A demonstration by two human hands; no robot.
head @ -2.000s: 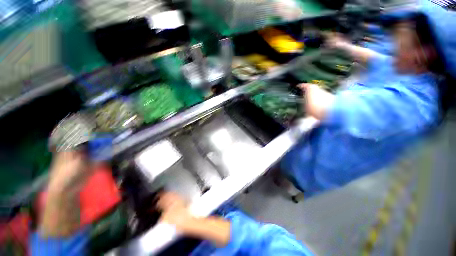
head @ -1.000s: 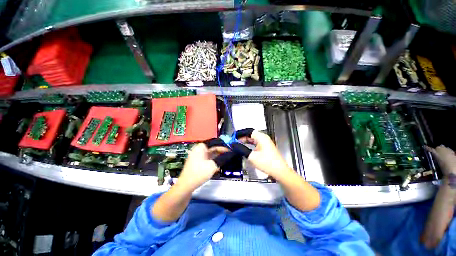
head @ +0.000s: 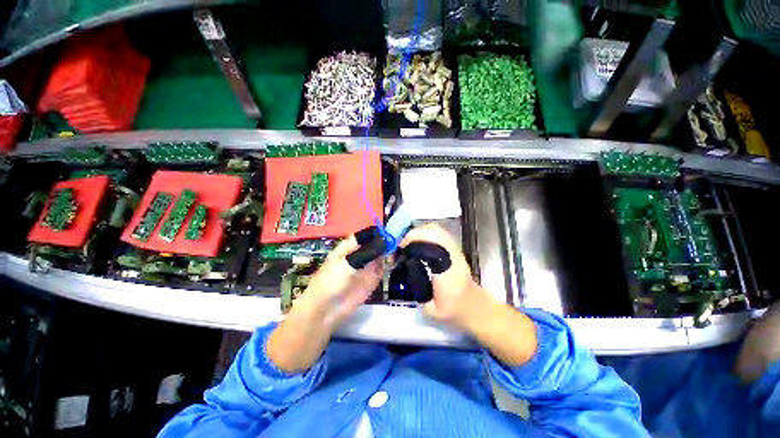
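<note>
A light-blue wrist strap (head: 398, 222) with a thin blue cord is between my two hands, above the line's near part. My left hand (head: 346, 278), with black finger cots, pinches the strap from the left. My right hand (head: 440, 274), also with black finger cots, has its fingertips on the strap from the right. The fingers hide part of the strap. The cord (head: 368, 175) runs up from it past the part bins.
Carriers with red sheets (head: 363, 201) and small green boards (head: 317, 199) lie to the left. A main circuit board (head: 667, 235) lies to the right. Bins of silver, tan and green parts (head: 496, 92) stand behind the metal rail (head: 513, 149). Another person's blurred hand (head: 759, 346) is at the right edge.
My hands stay close together; the fingers have shifted and more of the light-blue band shows above them. The other person's hand has moved down and away from the right-hand board.
</note>
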